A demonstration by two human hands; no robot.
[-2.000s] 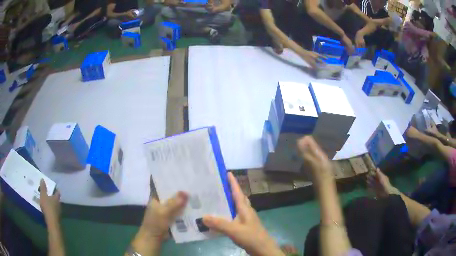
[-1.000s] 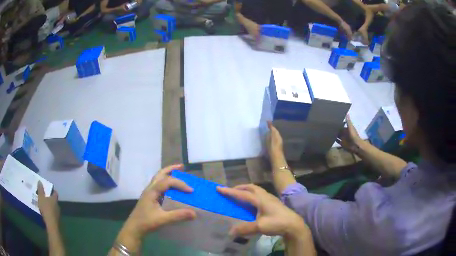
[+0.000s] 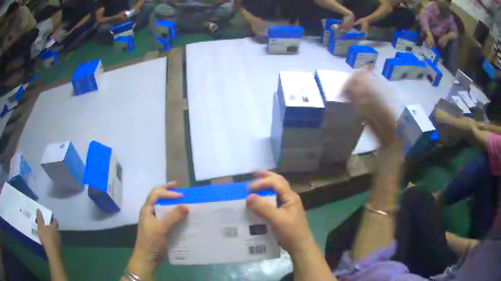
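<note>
A retail box [image 3: 220, 233] is held between my two hands at the bottom centre. Its white printed face with a small dark picture is toward me and its blue side is on top. My left hand [image 3: 159, 219] grips the left end, with the thumb on the white face and fingers over the top. My right hand [image 3: 280, 211] grips the right end the same way. The box's far side and underside are hidden.
White sheets [image 3: 225, 110] lie over pallets, with blue and white boxes [image 3: 103, 176] at the left. Stacked larger boxes [image 3: 299, 121] stand right of centre. A neighbour's blurred arm [image 3: 379, 164] reaches beside them. Another person's hand [image 3: 48, 233] holds a box at the far left. Several people sit around.
The box has turned from upright with its broad face showing, to blue side up, to broad face showing crosswise. The neighbour at the right has leaned back, with a hand now raised over the stack.
</note>
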